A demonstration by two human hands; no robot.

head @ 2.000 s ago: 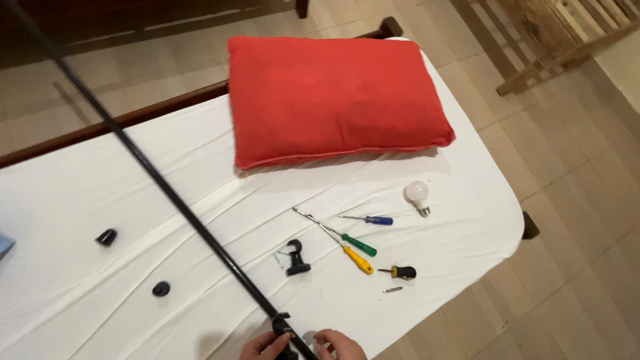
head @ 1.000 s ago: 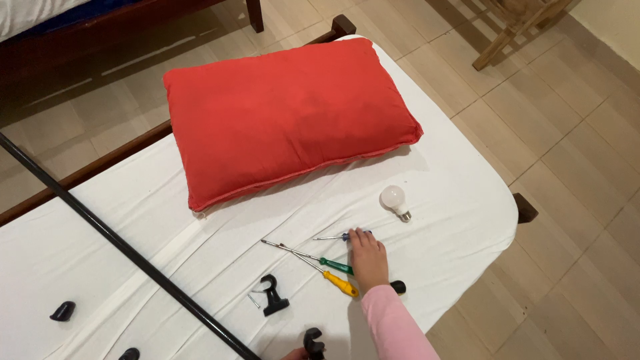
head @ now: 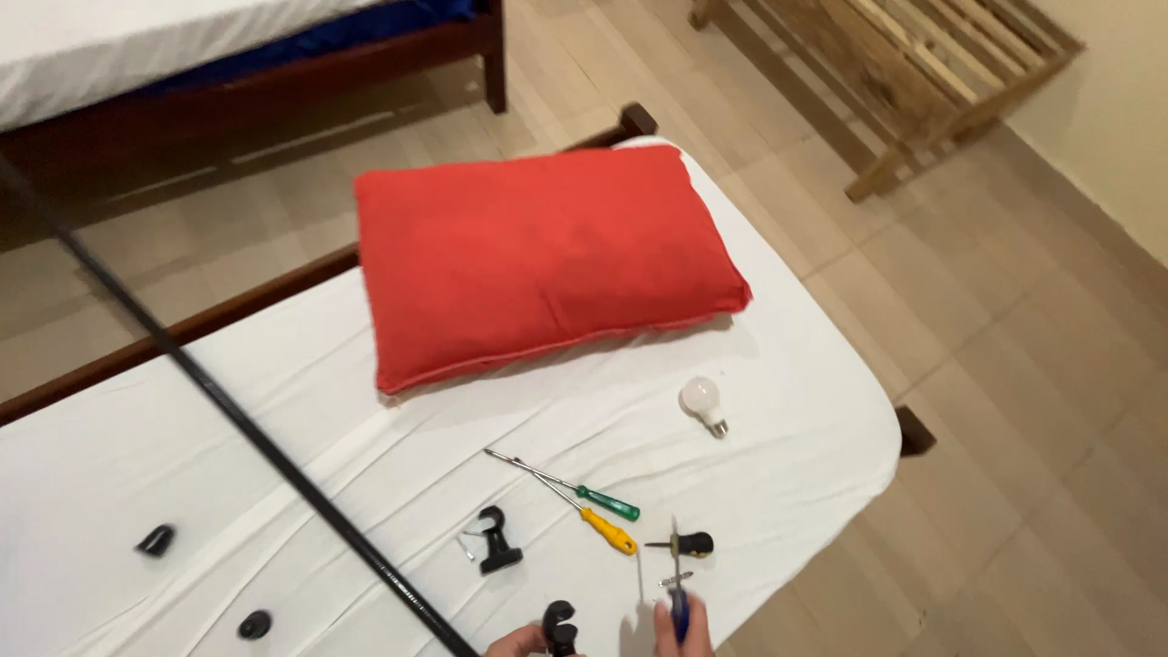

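Note:
At the bottom edge my right hand [head: 683, 631] grips the handle of a blue screwdriver [head: 680, 611], its shaft pointing up and away. To its left, my left hand [head: 516, 642] holds a black rod bracket [head: 559, 628] with a curved open cradle. A long black rod [head: 265, 444] runs diagonally down toward that hand; its lower end is out of view. On the sheet lie crossed green [head: 609, 504] and yellow [head: 610, 531] screwdrivers, a stubby black screwdriver [head: 695, 544], a small metal piece [head: 676, 579], and another black bracket [head: 497, 546] beside screws [head: 469, 545].
A red pillow [head: 547, 265] lies on the white-sheeted bed [head: 803, 383]. A light bulb [head: 703, 401] is near its lower right corner. Two black end pieces [head: 157, 540] [head: 255, 624] lie at left. Another bed [head: 365, 55] and a slatted wooden rack [head: 912, 73] stand beyond.
My right hand, over the blue screwdriver on the sheet one second ago, now holds it upright nearer the bottom edge. The bracket is still in my left hand.

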